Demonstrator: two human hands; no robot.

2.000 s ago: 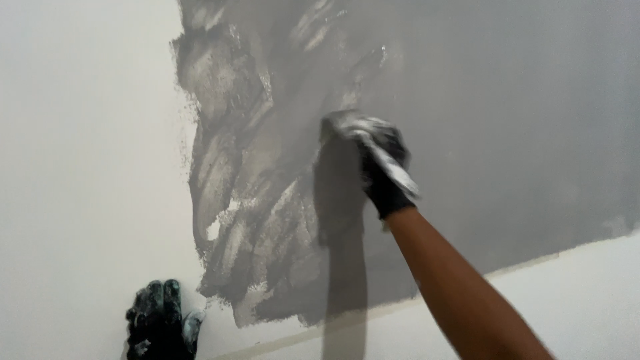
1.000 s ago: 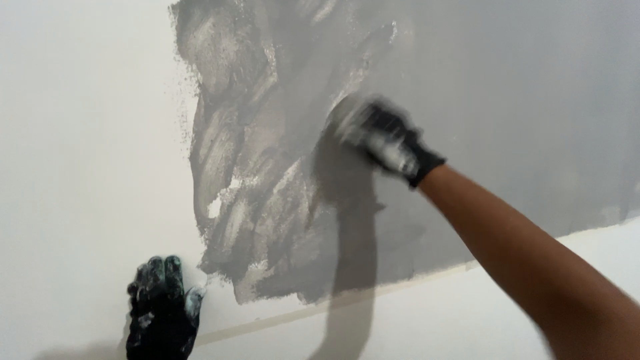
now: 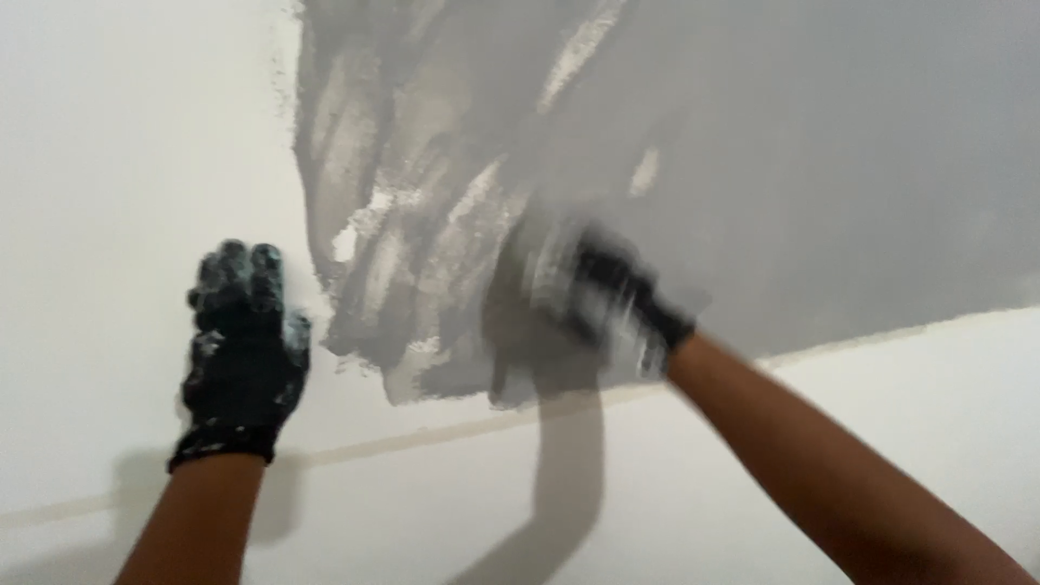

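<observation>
Grey paint (image 3: 772, 187) covers much of a white wall (image 3: 138, 146), streaky and thin at its left part, even at the right. My right hand (image 3: 617, 284), in a black glove smeared with white, is over the lower middle of the grey area and blurred by motion. It grips a whitish, blurred item (image 3: 552, 268), perhaps a cloth or sponge, against the painted surface. My left hand (image 3: 244, 349), in a paint-stained black glove, lies flat on the white wall just left of the grey edge, fingers pointing up and holding nothing.
A thin beige line or strip (image 3: 406, 432) runs slantwise across the wall below the grey paint, rising to the right. Shadows of my right hand and arm (image 3: 569, 455) fall on the wall.
My right hand has moved down over the grey paint, still gripping the whitish item. The view has shifted, so more of my left hand and forearm shows.
</observation>
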